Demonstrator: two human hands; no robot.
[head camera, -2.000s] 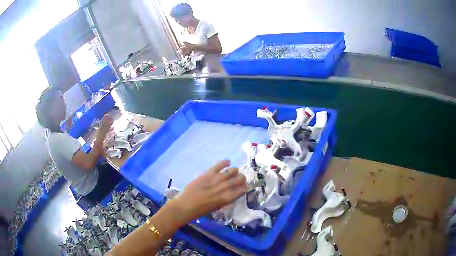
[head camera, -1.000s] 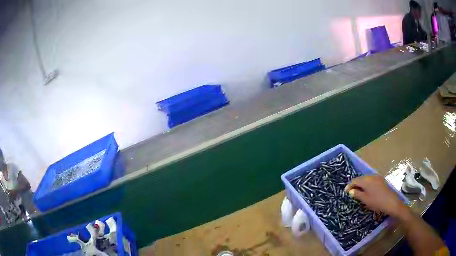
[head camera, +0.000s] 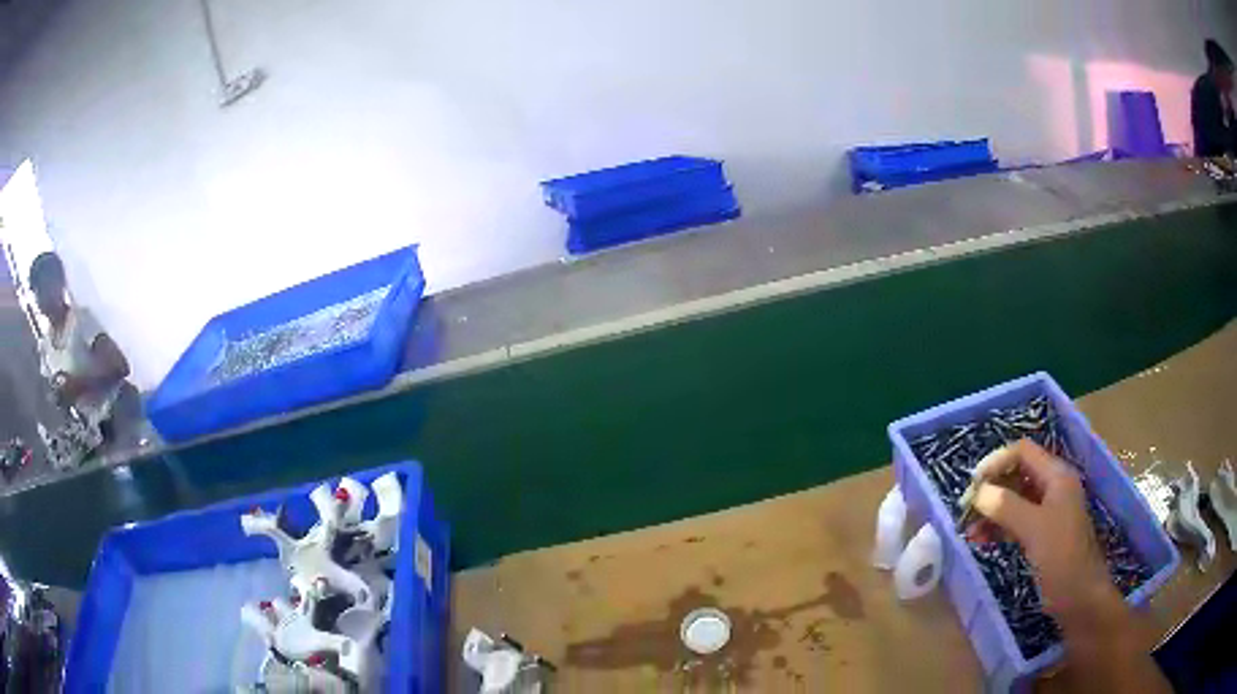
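My right hand (head camera: 1038, 522) reaches in from the lower right over the pale blue-lilac bin (head camera: 956, 563) of dark pins (head camera: 1011, 597). Its thumb and fingers are pinched together above the pins, with what looks like a thin dark pin at the fingertips; the blur hides detail. My left hand is out of the picture. White curved units with red tips (head camera: 319, 556) lie in the right part of the large blue tray (head camera: 427, 542). Another white unit (head camera: 499, 664) lies on the cardboard, cut off by the bottom edge.
Two white bottles (head camera: 918, 563) stand left of the bin. A white disc-like cup (head camera: 705, 630) sits on stained cardboard (head camera: 583, 610). White units (head camera: 1191, 515) lie right of the bin. Behind the green panel (head camera: 678, 407) are blue crates (head camera: 644, 201). A person (head camera: 82, 353) is at left.
The view has swung right from the blue tray to the pin bin. My left hand has gone out of view. My right hand has come into view and now sits higher over the pins.
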